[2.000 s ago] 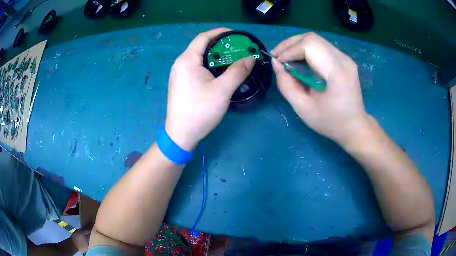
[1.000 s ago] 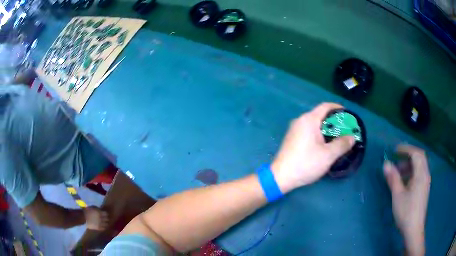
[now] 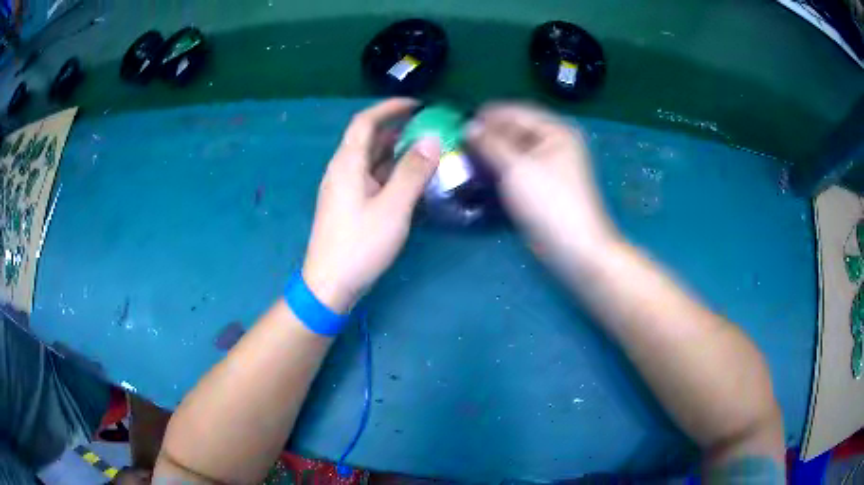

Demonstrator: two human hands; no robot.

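Observation:
A round black housing [image 3: 469, 204] is between my hands near the bench's far edge, with a white-and-yellow patch [image 3: 452, 171] showing inside. A green circuit board [image 3: 435, 125] is at the housing's upper left. My left hand [image 3: 371, 185] grips the housing and board from the left, its thumb on the board. A blue strap is on that wrist. My right hand [image 3: 535, 166] is blurred at the housing's right upper edge; its fingers are bent and I cannot tell whether they hold anything.
Black housings lie on the dark green conveyor [image 3: 303, 57] beyond the blue-green bench mat [image 3: 189, 218]. Cardboard with loose green boards [image 3: 21, 213] is at the left, and another cardboard sheet [image 3: 834, 332] at the right. A blue cord [image 3: 368, 379] hangs down. Red bags show below the bench edge.
The view has swung right and back. My right hand has come from apart to the housing's edge. The white-and-yellow patch inside now shows. The green screwdriver seen earlier is not visible now.

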